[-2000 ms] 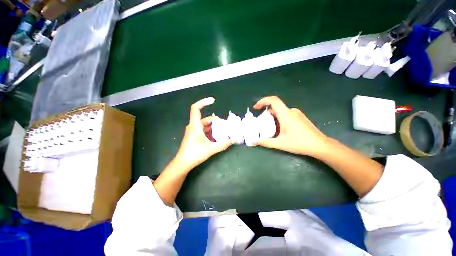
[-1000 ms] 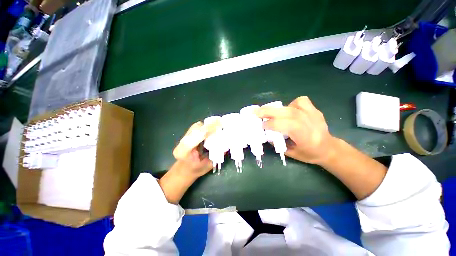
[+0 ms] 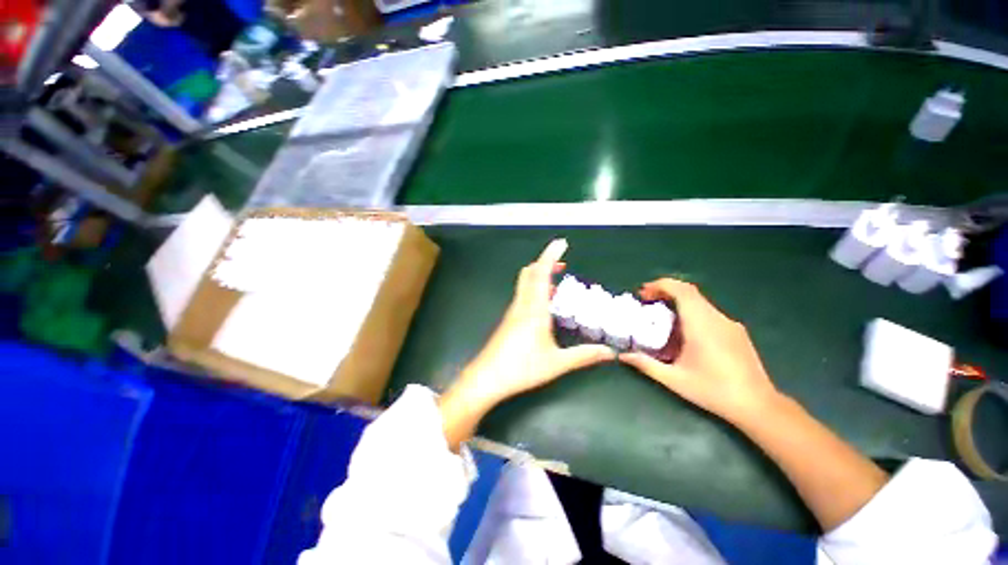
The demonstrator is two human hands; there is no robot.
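A row of several white dropper bottles (image 3: 613, 313) is held between my two hands above the dark green bench. Their tops face up towards the camera. My left hand (image 3: 528, 337) grips the left end of the row, with its forefinger raised and its thumb along the near side. My right hand (image 3: 707, 344) grips the right end. The open brown carton (image 3: 400, 300) stands at the left, with packed bottles (image 3: 310, 252) along its far side and a bare white area nearer me.
Set-aside bottles (image 3: 898, 249) stand at the right near the rail. A white block or pad (image 3: 906, 365), a red-orange item (image 3: 968, 372) and a tape roll (image 3: 977, 430) lie at the right. One bottle (image 3: 937, 116) is on the conveyor. A plastic-wrapped stack (image 3: 359, 127) lies behind the carton; blue totes (image 3: 210, 464) are lower left.
The view has swung left, bringing in the blue totes. The held bottles have turned from nozzles pointing towards me to tops up. A bottle now shows on the conveyor at the right.
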